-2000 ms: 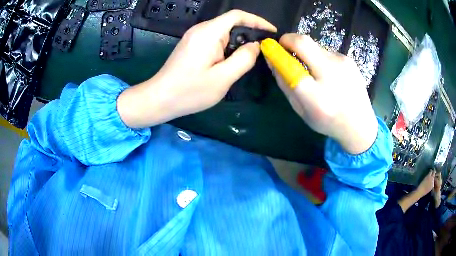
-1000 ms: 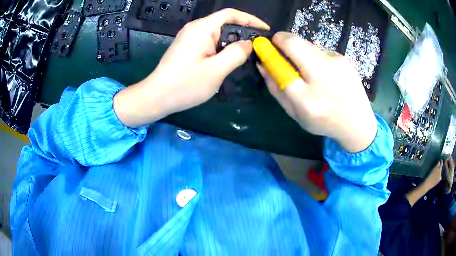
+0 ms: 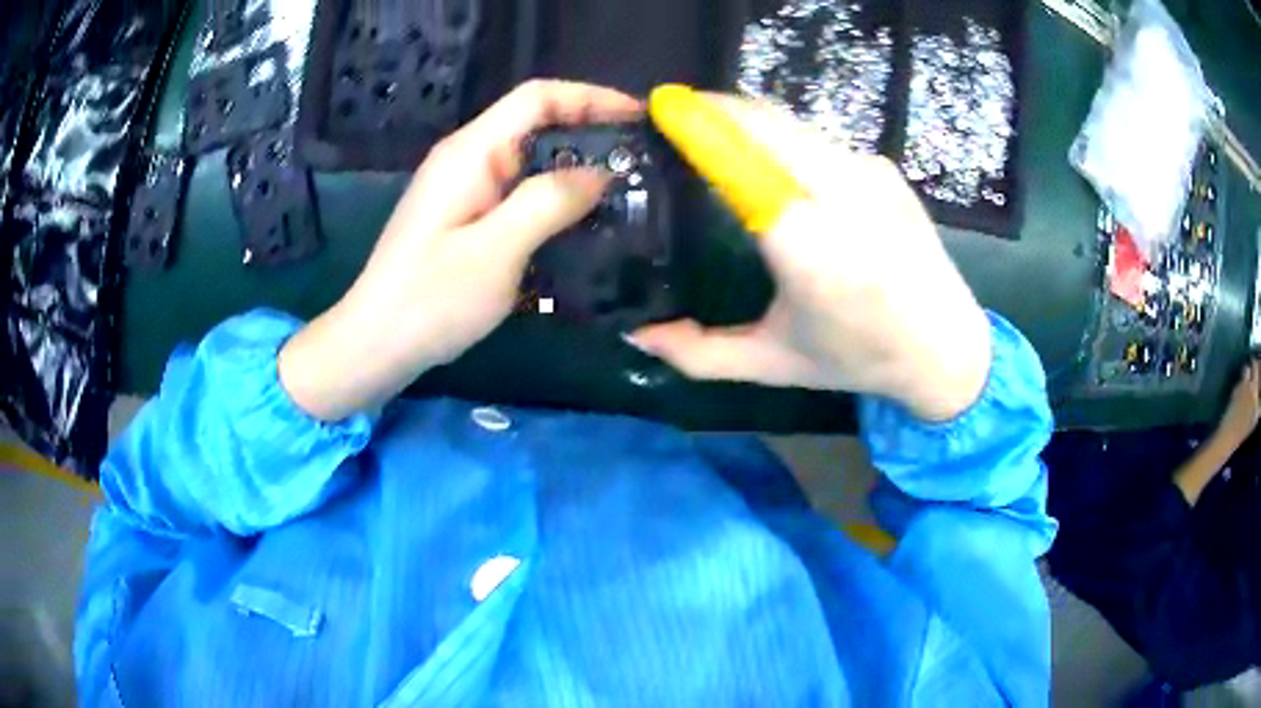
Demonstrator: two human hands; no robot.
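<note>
A black plastic housing (image 3: 646, 263) with round openings along its top lies flat in my left hand (image 3: 440, 256), held between the thumb on its face and the fingers behind. A shiny ring shows in one opening. My right hand (image 3: 844, 263) wears a yellow finger cot (image 3: 726, 155) on the index finger. Its index tip is at the housing's upper right corner and its thumb tip is by the lower edge. Whether it grips the housing is unclear. Small shiny inserts (image 3: 957, 118) lie in heaps in the black tray (image 3: 985, 221).
More black housings (image 3: 274, 201) lie at left on the green bench (image 3: 362, 208), beside a glossy black sheet (image 3: 69, 208). At right are a clear bag (image 3: 1145, 132), a red piece (image 3: 1128, 266) and a sheet of dark parts (image 3: 1155, 353). Another person's arm (image 3: 1217, 443) shows far right.
The housing has turned so its broad face shows. My right hand has opened wider, with its thumb now below the housing. The bench view has shifted, and both hands sit lower and further left.
</note>
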